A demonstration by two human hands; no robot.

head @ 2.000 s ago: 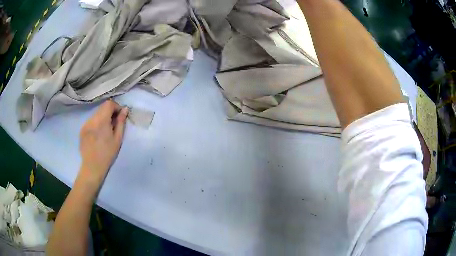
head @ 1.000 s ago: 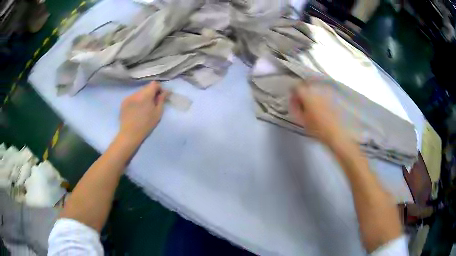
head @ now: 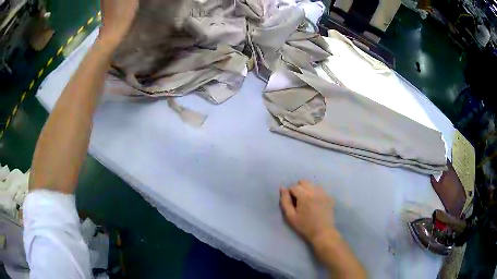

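Observation:
The crumpled beige-grey heap of cloth pieces (head: 215, 62) lies at the far left and centre. My left hand (head: 118, 24) is over its left part at the top edge. Its fingertips are cut off, and the cloth beside it is blurred and dark. A small beige scrap (head: 192, 116) lies on the white table cover (head: 218, 180) in front of the heap. My right hand (head: 309, 210) is low over the cover at centre right, fingers curled, with nothing visible in it. The flat beige-grey stack (head: 376, 128) lies at the far right, its left end folded over.
The steam iron (head: 436, 233) is at the right table end, pointed metal plate leftward, beside a reddish-brown pad (head: 449, 188) and a speckled tan board (head: 463, 158). White sheet (head: 362, 68) lies behind the stack. White bundled pieces (head: 13, 188) are low at left.
My left hand has let go of the small scrap and moved up to the heap. My right hand has moved from the stack towards me. The view has shifted right, showing the iron.

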